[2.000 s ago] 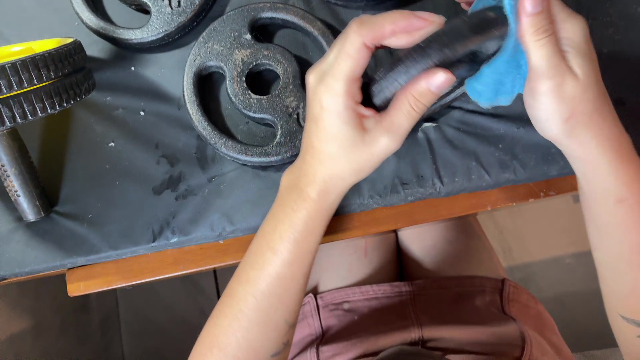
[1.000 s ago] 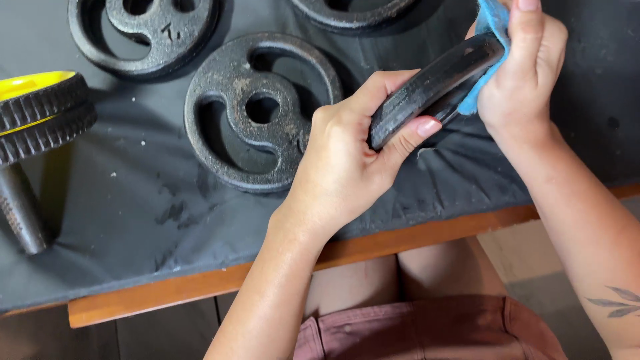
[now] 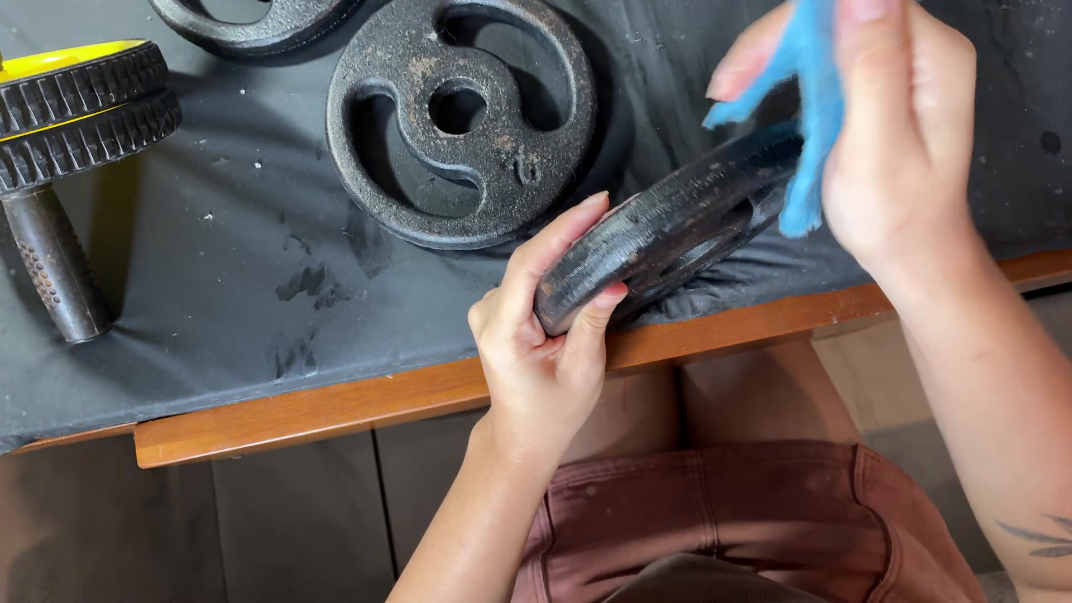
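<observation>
My left hand (image 3: 548,335) grips the lower left rim of a black metal weight plate (image 3: 662,226), which is tilted on edge above the table's front. A blue cloth (image 3: 812,109) is in my right hand (image 3: 904,134), with its folds hanging between thumb and fingers beside the plate's upper right end. The cloth is somewhat blurred and overlaps that end of the plate. Just left of the held plate, another black weight plate (image 3: 419,71) lies flat, with a round centre hole, curved openings and worn, speckled patches.
Part of a further weight plate (image 3: 260,38) shows at the top. On the left stands an ab wheel with black treads (image 3: 84,117), a yellow inside and a dark handle (image 3: 54,260). A black covering (image 3: 218,335) lies over the table, whose wooden edge (image 3: 318,410) runs along the front.
The blue cloth has gone from lying wrapped against the plate's upper end to hanging in loose folds from my right hand. My left hand keeps its hold on the plate. The view has shifted somewhat.
</observation>
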